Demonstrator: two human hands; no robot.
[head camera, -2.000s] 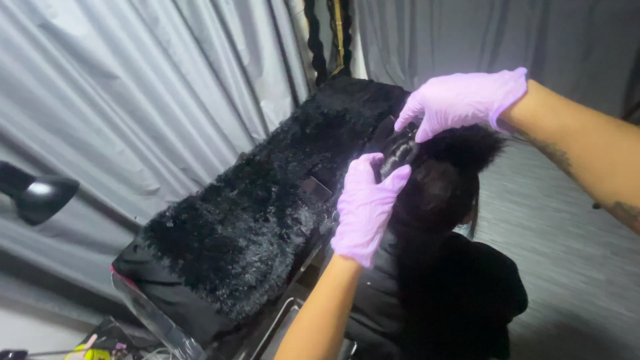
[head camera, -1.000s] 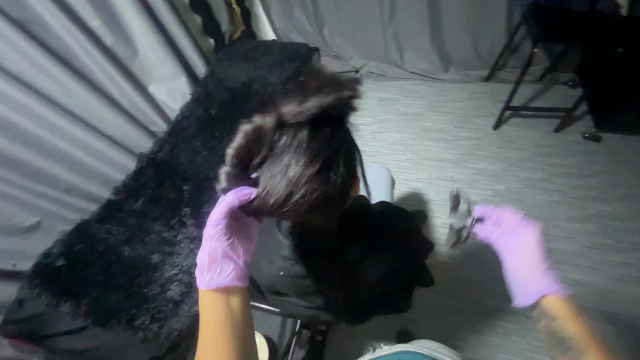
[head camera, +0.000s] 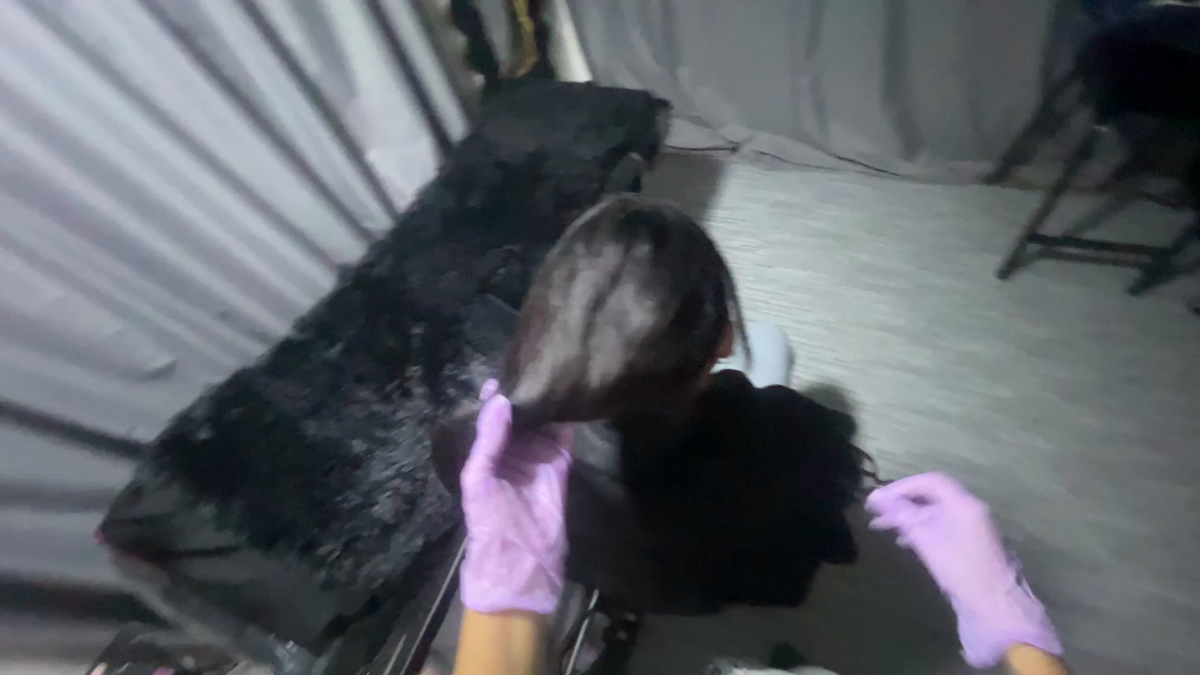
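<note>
A seated person in black clothing (head camera: 741, 497) is seen from above and behind, with dark hair (head camera: 628, 309) lying smooth over the head. My left hand (head camera: 516, 497), in a thin purple glove, is closed around the gathered lengths of the hair at the back of the head. Off to the right, apart from the head, my right hand (head camera: 947, 553) in a matching glove has its fingers bent together. A small dark item shows at its fingertips; blur hides what it is, though it may be a hair clip.
A long surface covered in black fur-like fabric (head camera: 356, 375) runs along the left beside grey curtains (head camera: 187, 187). At upper right, a dark folding-type chair or stool (head camera: 1097, 246) stands on the grey floor (head camera: 872, 281). Thin metal rails (head camera: 436, 600) show at the bottom.
Two seconds ago both hands were at the hair; my right hand has since moved away to the right. Hair bunched on top a second ago now lies down in my left hand.
</note>
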